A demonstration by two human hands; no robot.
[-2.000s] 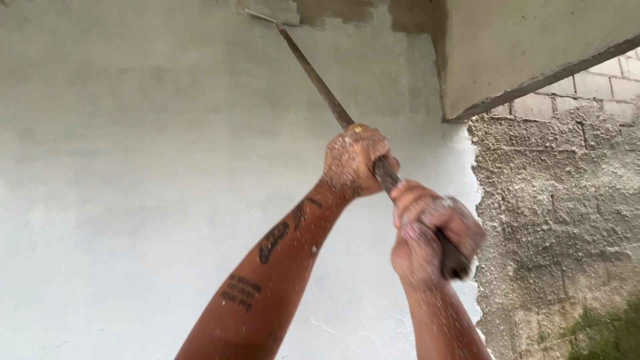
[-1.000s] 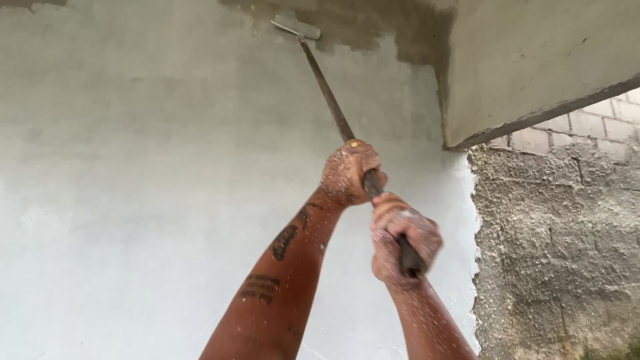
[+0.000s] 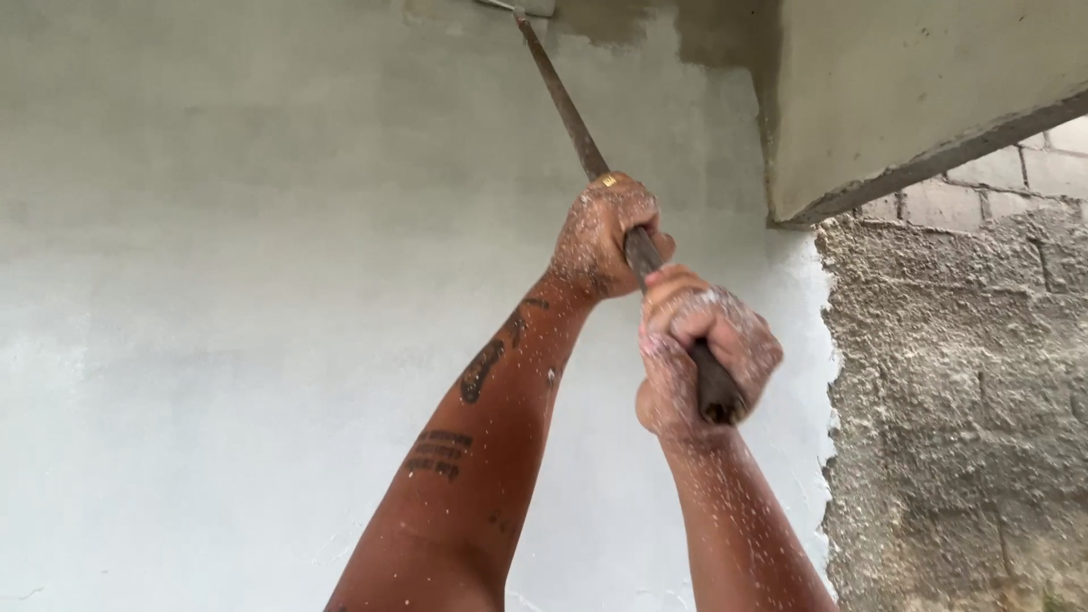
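A long dark pole [image 3: 561,98] slants up and to the left across the head view, with a paint roller [image 3: 537,7] at its far end, partly cut off by the top edge. The roller is against the wall [image 3: 255,255], which is coated whitish-grey. My left hand [image 3: 608,234] is closed around the pole's lower half. Below it and to the right, my right hand [image 3: 710,344] grips the pole close to its butt end. Whitish specks cover both hands and forearms.
Brownish, uncoated wall [image 3: 722,34] shows along the top beside the corner. A concrete beam [image 3: 901,93] juts out at the upper right. Below it stand a rough cement-covered wall [image 3: 952,382] and bare blocks [image 3: 986,183].
One second ago the whole roller was in view beside the brown patch; now the top edge cuts it off. Both hands have kept their hold on the pole.
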